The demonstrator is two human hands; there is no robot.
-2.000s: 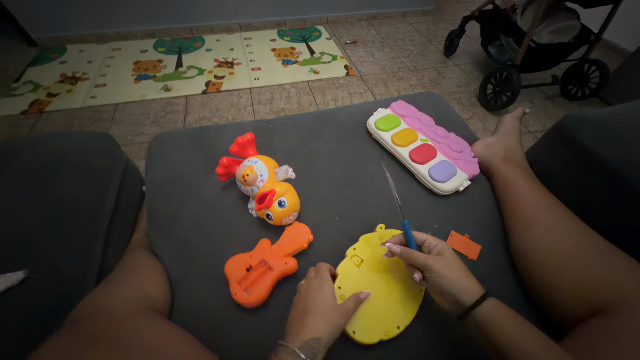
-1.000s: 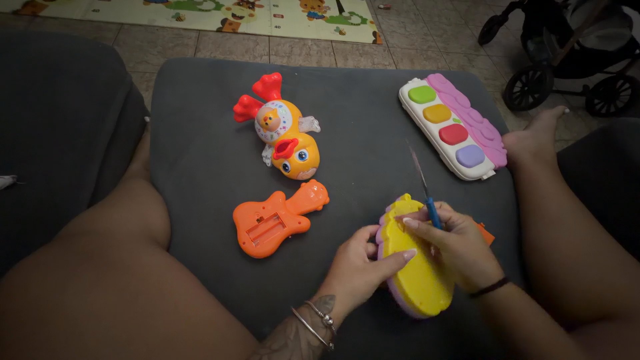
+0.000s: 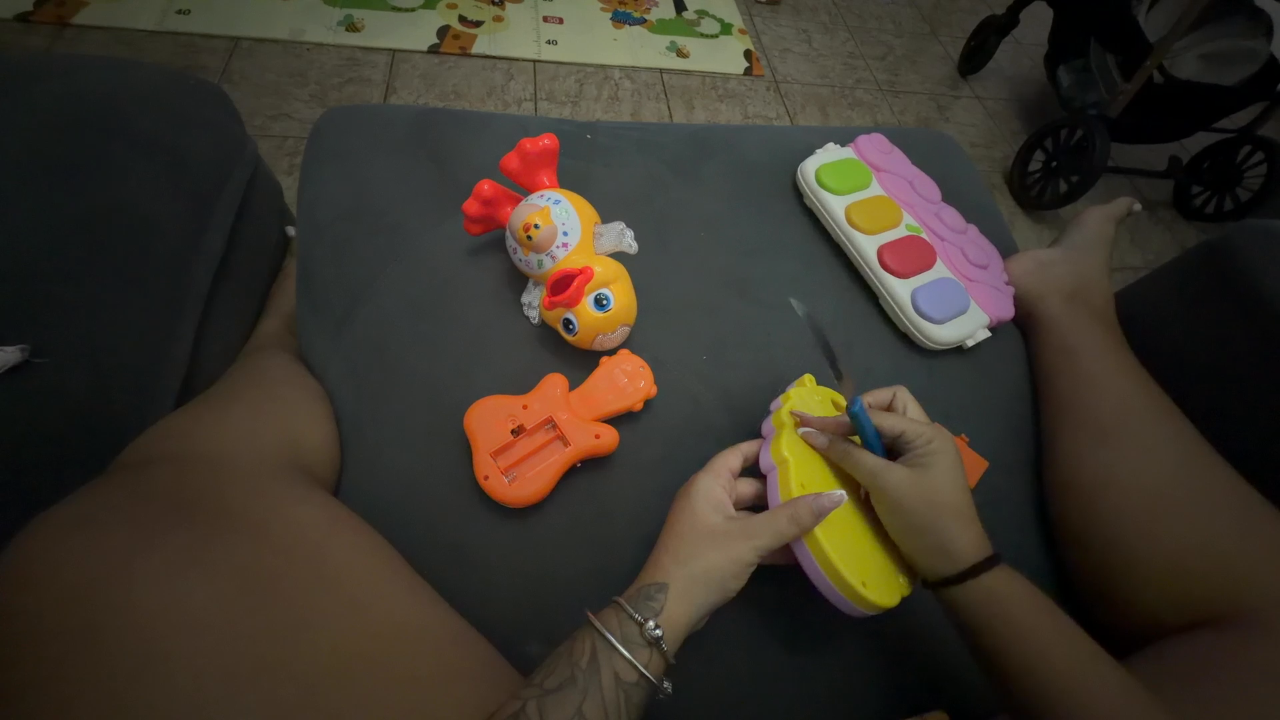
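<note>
My left hand (image 3: 735, 525) grips the lower left side of a yellow and purple plastic toy (image 3: 840, 540), thumb on its yellow face. My right hand (image 3: 915, 480) holds a knife by its blue handle (image 3: 865, 427), blade pointing up and away, while its fingertips touch the toy's upper part. To the left lies an orange guitar-shaped toy (image 3: 500, 425) with its battery compartment uncovered and vacant. Above it a yellow duck toy (image 3: 590, 225) with red feet rests on its back. Partly behind my right hand is a small orange plastic cover (image 3: 970, 462).
A white toy piano (image 3: 900, 300) with colored keys and a pink edge lies at the right of the grey cushioned surface (image 3: 400, 250). My legs flank this surface. Beyond it are a printed play mat (image 3: 600, 50) on the tiled floor and a stroller wheel (image 3: 1060, 165).
The yellow toy, lying flatter two seconds ago, is now tilted, showing its purple side. My left hand has shifted from its lower edge to its side. The view has moved down.
</note>
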